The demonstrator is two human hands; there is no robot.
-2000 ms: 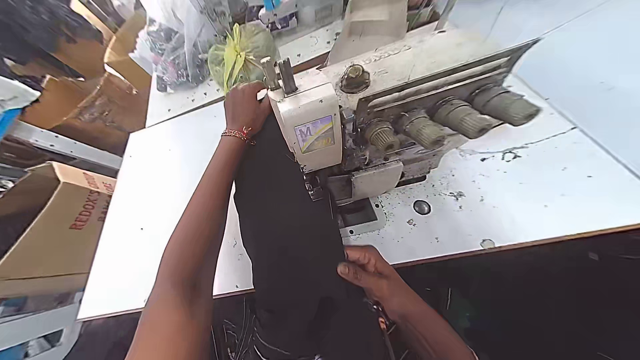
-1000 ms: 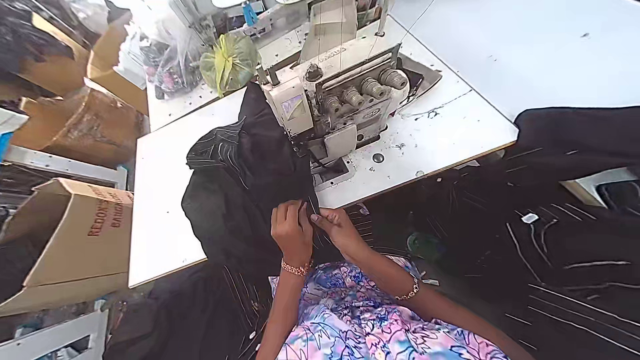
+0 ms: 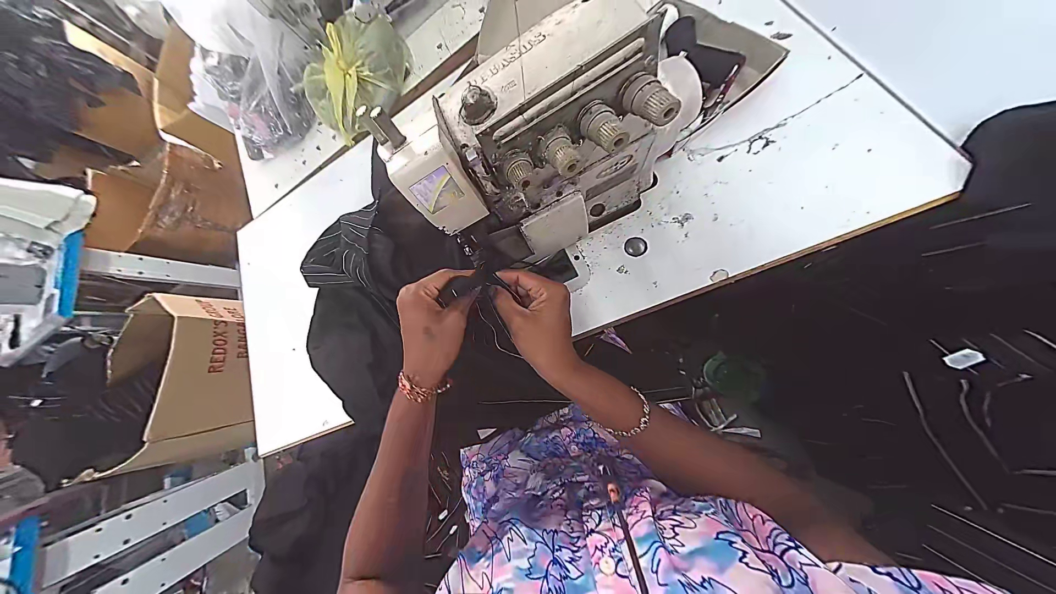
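My left hand (image 3: 433, 326) and my right hand (image 3: 536, 318) pinch the edge of a black fabric piece (image 3: 351, 330) between thumbs and fingers, side by side, just in front of the presser foot of an overlock sewing machine (image 3: 528, 148). The fabric lies bunched to the left of the machine head and hangs over the table's front edge; a pinstriped part shows at its left. A loose pale thread trails below my fingers. The needle area is partly hidden by the fabric and the machine head.
The white sewing table (image 3: 285, 330) holds the machine. Open cardboard boxes (image 3: 202, 371) stand at the left. A yellow-green net bag (image 3: 355, 70) and a clear plastic bag (image 3: 272, 91) lie behind. More dark fabric (image 3: 932, 330) spreads at the right.
My left hand, beside the machine head two seconds ago, is now in front of it with my right hand. Both have moved from the table's front edge up to the presser foot since one second ago.
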